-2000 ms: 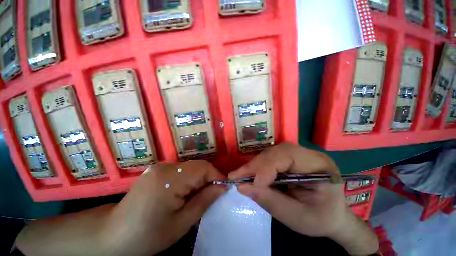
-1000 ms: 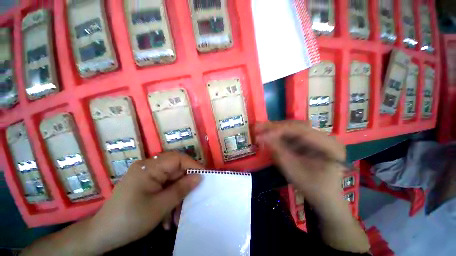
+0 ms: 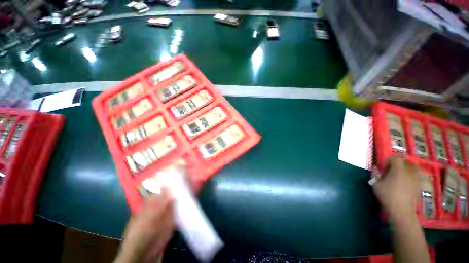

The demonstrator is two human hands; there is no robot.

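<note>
My left hand (image 3: 149, 218), blurred, holds the white label sheet (image 3: 191, 215) at the near end of a red foam phone tray (image 3: 177, 128). The sheet and hand cover part of its nearest pockets. The tray lies slanted, with open-backed gold-beige phones in two rows. My right hand (image 3: 400, 189) is at the left wall of another red foam tray (image 3: 379, 123) with phones. Its fingers overlap the tray edge, with a small pale thing by the fingertips. Its grip is unclear, and I cannot make out tweezers.
A red-edged white sheet (image 3: 356, 138) lies against the right tray. Another red tray (image 3: 43, 159) is at the left, with a white sheet (image 3: 60, 100) behind. Loose phones (image 3: 226, 19) lie beyond the pale strip (image 3: 277, 92). A grey machine (image 3: 370, 51) with yellow at its foot stands back right.
The view has widened. The main tray now lies farther away and turned, apart from the right tray. The left hand still has the white sheet; the right hand is now at the right tray's edge.
</note>
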